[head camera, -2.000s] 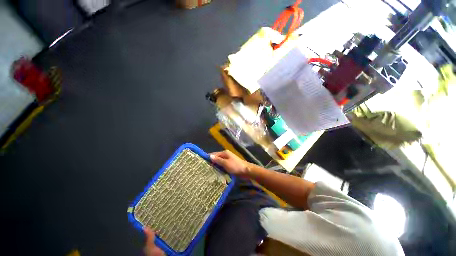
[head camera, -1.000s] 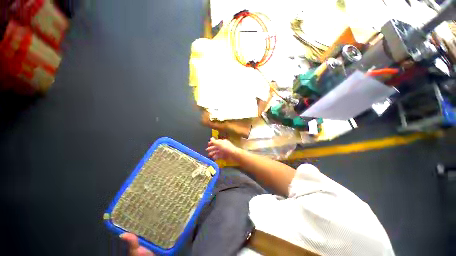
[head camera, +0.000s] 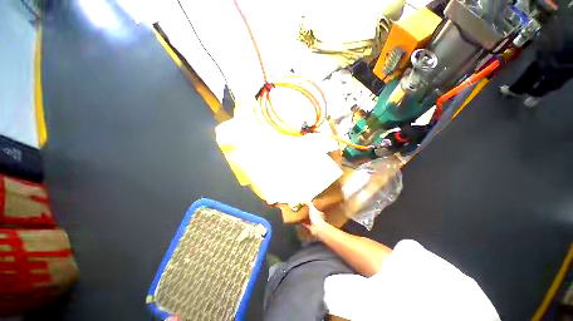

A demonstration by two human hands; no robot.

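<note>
A blue-rimmed tray [head camera: 263, 251] filled with rows of beige-grey small parts [head camera: 210, 266] is at the lower left, above the floor. A pale piece lies at its upper right corner. My left hand [head camera: 173, 318] shows only as fingertips at the tray's lower edge, cut off by the picture's edge, and holds the tray. My right hand [head camera: 314, 222] is away from the tray, at the edge of a brown sheet [head camera: 292, 215] under pale yellow sheets [head camera: 283, 166]. Its fingers are partly hidden, so its grip is unclear.
A coiled orange hose [head camera: 267, 110] lies on the table beyond the sheets. A green and grey machine [head camera: 389, 106] and a clear plastic bag [head camera: 376, 191] are to the right. Red-and-tan boxes [head camera: 34, 263] stand at the left. A person's legs [head camera: 534, 78] show at the upper right.
My right hand has left the tray's rim and is now at the brown sheet by the table corner. The view has turned, and the table corner and sheets appear closer. The tray remains in my left hand.
</note>
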